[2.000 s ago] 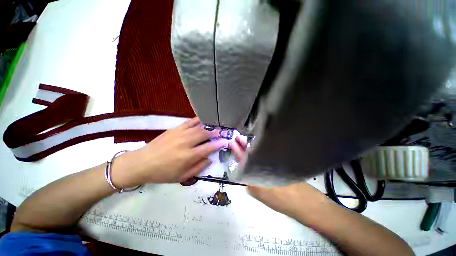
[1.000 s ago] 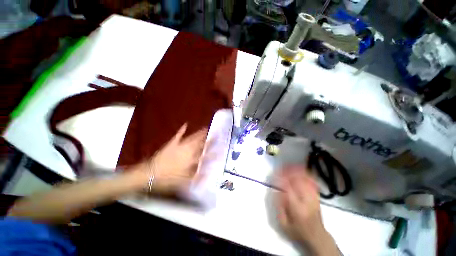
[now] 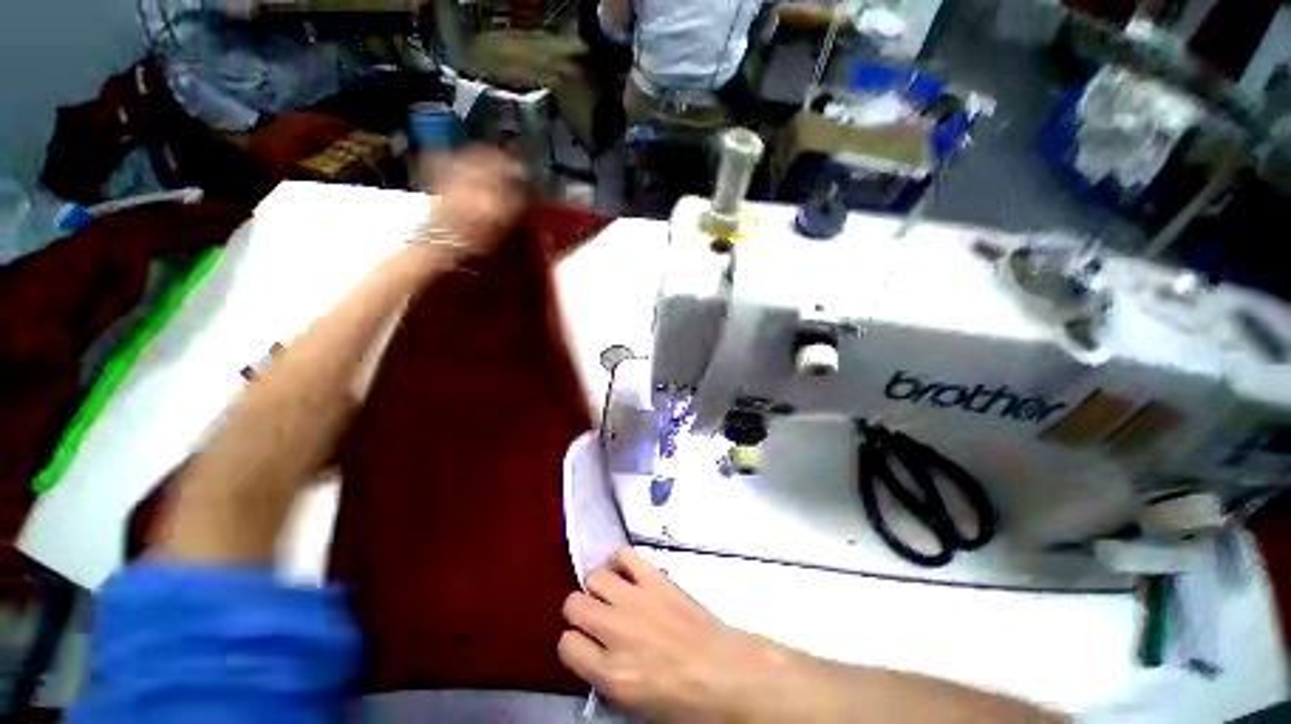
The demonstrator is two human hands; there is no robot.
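Observation:
The rust-brown garment panel (image 3: 460, 481) lies on the table left of the machine, its far end raised. My left hand (image 3: 482, 198), blurred, grips that far end. My right hand (image 3: 640, 631) holds the panel's near right edge, where a pale strip (image 3: 592, 512) runs along it. The white sewing machine (image 3: 835, 304) stands to the right. Its lit needle area (image 3: 677, 436) is beside the panel, with no cloth visible under it. The brown strip is mostly hidden behind my left arm.
Black scissors (image 3: 927, 495) lie under the machine arm. Green-handled snips (image 3: 1157, 620) lie at the table's right end. A green strip (image 3: 128, 371) edges the left side, with brown cloth (image 3: 64, 318) beyond it. A person (image 3: 690, 43) is at the back.
My left hand has moved from the panel's near part to its far end, which is lifted. My right hand has come left onto the panel's edge. The view has tilted up, showing more room behind.

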